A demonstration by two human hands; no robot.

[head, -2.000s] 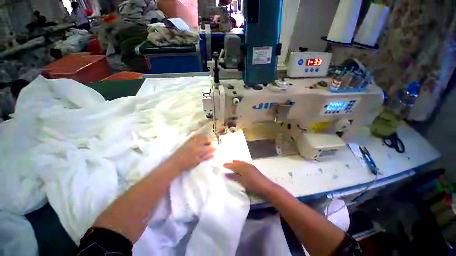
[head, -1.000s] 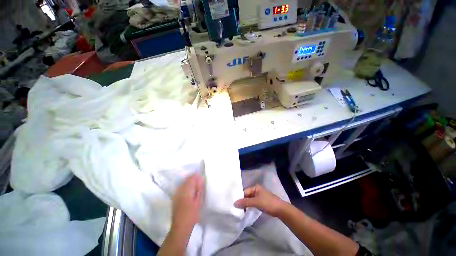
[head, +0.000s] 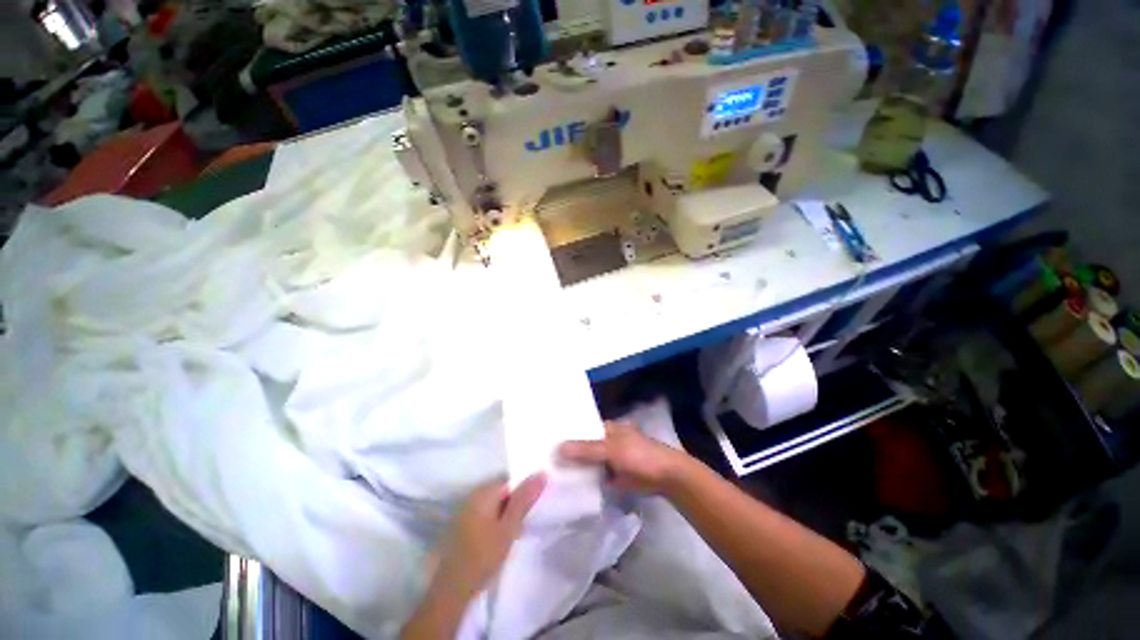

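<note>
The white fabric [head: 363, 363] lies in a big rumpled heap left of the needle and hangs over the table's front edge. Its folded band [head: 535, 350] runs flat from the lit needle area of the sewing machine [head: 625, 138] down to my hands. My left hand [head: 481, 531] pinches the band's left edge with thumb and fingers. My right hand [head: 631, 459] holds the band's right edge, thumb on top. The fingers beneath the cloth are partly hidden.
The white table [head: 750, 281] carries blue snips [head: 848, 233], dark scissors [head: 919, 179] and a bottle [head: 890, 131] at right. A white roll [head: 778, 381] hangs below. Thread spools [head: 1085, 335] are at lower right. A metal rail [head: 245, 600] is at lower left.
Both hands left the needle area and came down toward the lap, drawing out the band. Since a second ago, they moved closer together on it, and my right hand rose slightly. The view tilted downward.
</note>
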